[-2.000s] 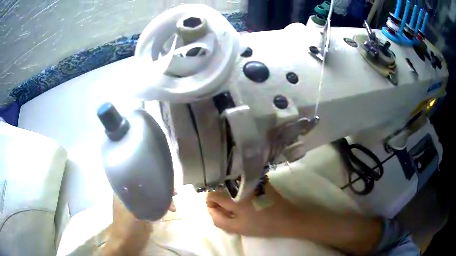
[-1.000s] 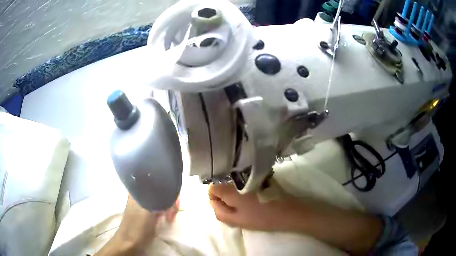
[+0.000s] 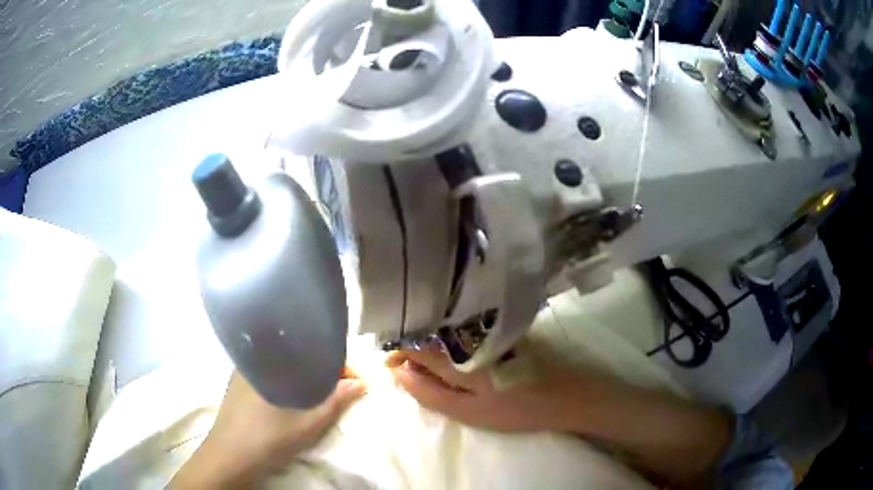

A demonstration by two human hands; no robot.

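Note:
The cream garment (image 3: 412, 455) lies in soft folds under the head of the white sewing machine (image 3: 574, 124) and towards me. My left hand (image 3: 273, 426) comes from the lower left, partly hidden by the grey lamp (image 3: 273, 297); its fingertips hold the cloth just left of the needle area. My right hand (image 3: 469, 392) lies across the cloth under the machine's end, fingers curled on it close to the left fingertips. The machine's end hides the needle, the presser foot and part of my right fingers. Lamp light washes out the cloth between my hands.
Black-handled shears (image 3: 691, 316) lie under the machine arm at right. Another cream piece (image 3: 43, 335) lies at far left on the white table (image 3: 153, 182). A blue spool stand (image 3: 785, 48) is at the back right. Blue patterned trim (image 3: 144, 91) edges the wall.
My left fingertips have moved up and right, closer to my right hand and the needle area. My right hand stays in nearly the same place. The view has shifted slightly.

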